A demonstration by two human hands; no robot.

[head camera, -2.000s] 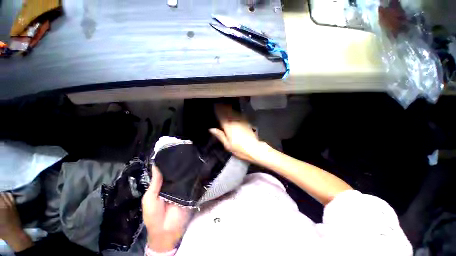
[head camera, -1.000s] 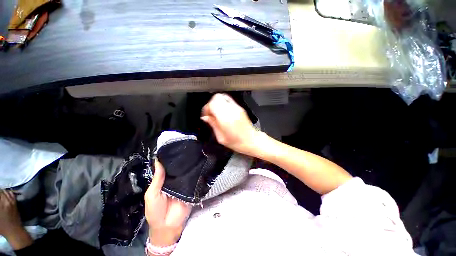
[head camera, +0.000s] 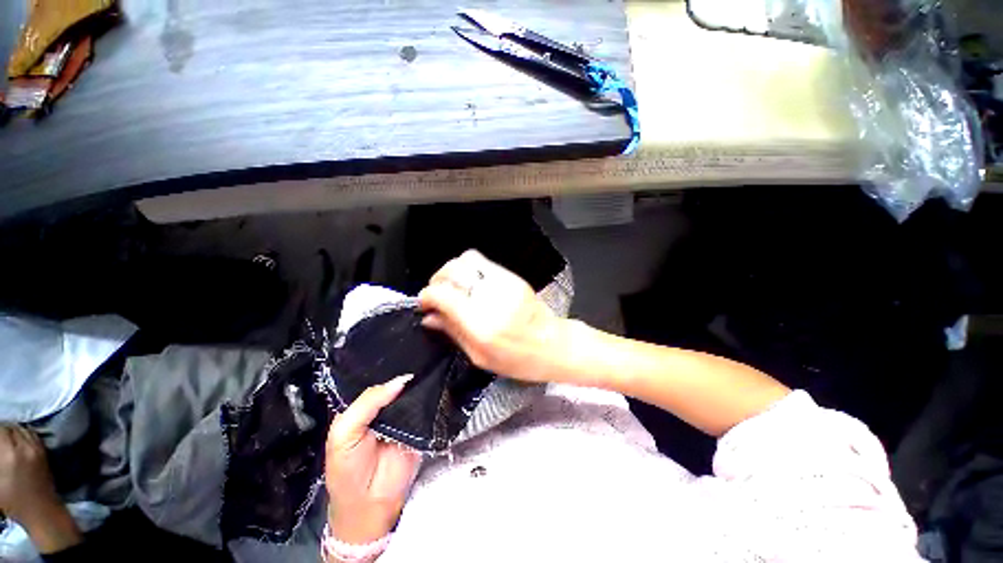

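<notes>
A black fabric piece [head camera: 385,357] with pale frayed threads along its edges lies over my left hand in front of my lap. My left hand [head camera: 372,467] holds it from below, thumb on top. My right hand [head camera: 484,319] has its fingertips at the piece's upper edge, beside a white lining patch [head camera: 372,301]. Whether a small tool is in these fingertips is too small to see. Grey striped cloth [head camera: 500,405] shows under my right wrist. More frayed black fabric [head camera: 264,462] hangs to the left.
Thread snips [head camera: 539,61] with blue cord lie near the edge of the grey table [head camera: 275,88]. Leather scraps [head camera: 55,50] lie at the far left. A clear plastic bag [head camera: 918,121] hangs over the table edge at right. Another person's hand [head camera: 28,478] is at lower left.
My right hand has come down and left from above the work to the fabric's upper edge. My left thumb has shifted onto the middle of the piece.
</notes>
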